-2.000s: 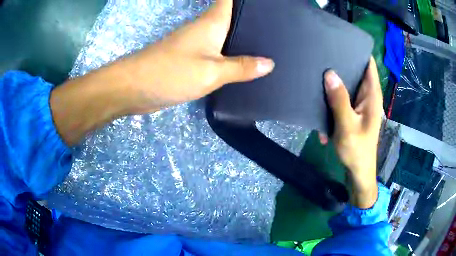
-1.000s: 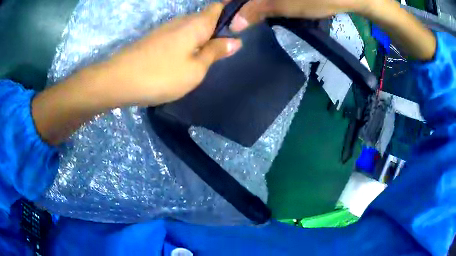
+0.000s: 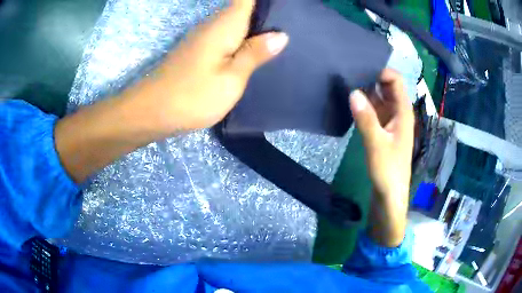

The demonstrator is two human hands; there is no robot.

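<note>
The black bracket housing (image 3: pixel 297 74) is held up over the bubble wrap (image 3: pixel 171 200), its plain matte back towards me. One long arm reaches down to the lower right; the other shows at the upper right. My left hand (image 3: pixel 200 74) grips the housing's upper left edge, thumb on the back face, its other fingers hidden or cut off by the top edge. My right hand (image 3: pixel 389 126) is at the housing's right edge, thumb and fingers bent and apart; whether it grips the edge is unclear.
The dark green tabletop (image 3: pixel 337 240) shows right of the wrap. Pale metal plates (image 3: pixel 407 60) lie at the right table edge, beyond the housing. A bright green crate (image 3: pixel 438 280) is low at the right. A blue item (image 3: pixel 424 196) and white boxes are beyond the edge.
The housing has lifted and turned, its lower arm swinging right. My right hand has moved from the top edge down to the housing's right side. My left hand keeps its hold.
</note>
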